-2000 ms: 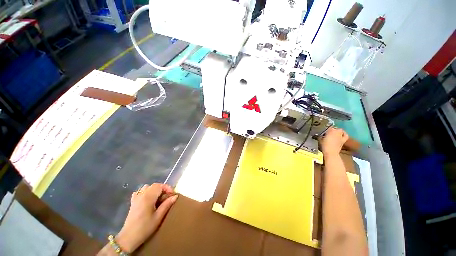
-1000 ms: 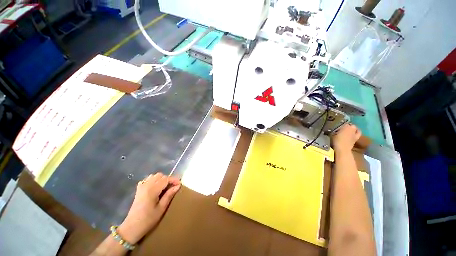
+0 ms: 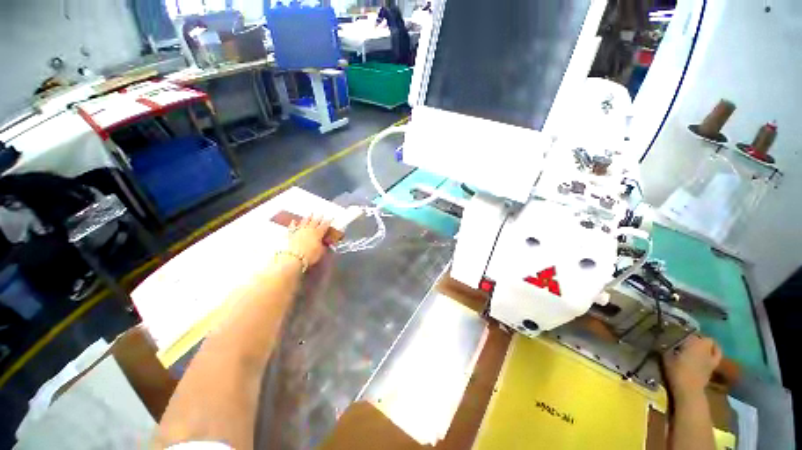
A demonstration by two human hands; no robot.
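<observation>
My left hand (image 3: 308, 242) lies on the brown fabric strip (image 3: 286, 218) on the marked pattern sheet (image 3: 211, 272); whether its fingers grip the strip is unclear. My right hand (image 3: 695, 362) is at the right end of the template clamp (image 3: 616, 352), with brown fabric under and behind it; its fingertips are hidden. The yellow sewing template (image 3: 563, 409) lies over the brown garment panel (image 3: 352, 431). A clear template window (image 3: 435, 369) is left of it. The white machine head (image 3: 545, 272) stands above the template's back edge.
The machine screen (image 3: 506, 61) stands behind the head. Clear plastic loops (image 3: 365, 235) lie right of my left hand. Thread cones (image 3: 717, 119) stand at the back right. A white board (image 3: 79, 417) is at lower left. Workstations and blue bins (image 3: 185, 176) are beyond.
My left hand has left the panel's edge beside the clear window and reached up and left to the brown strip. My right hand stays by the clamp. The view has turned up and left.
</observation>
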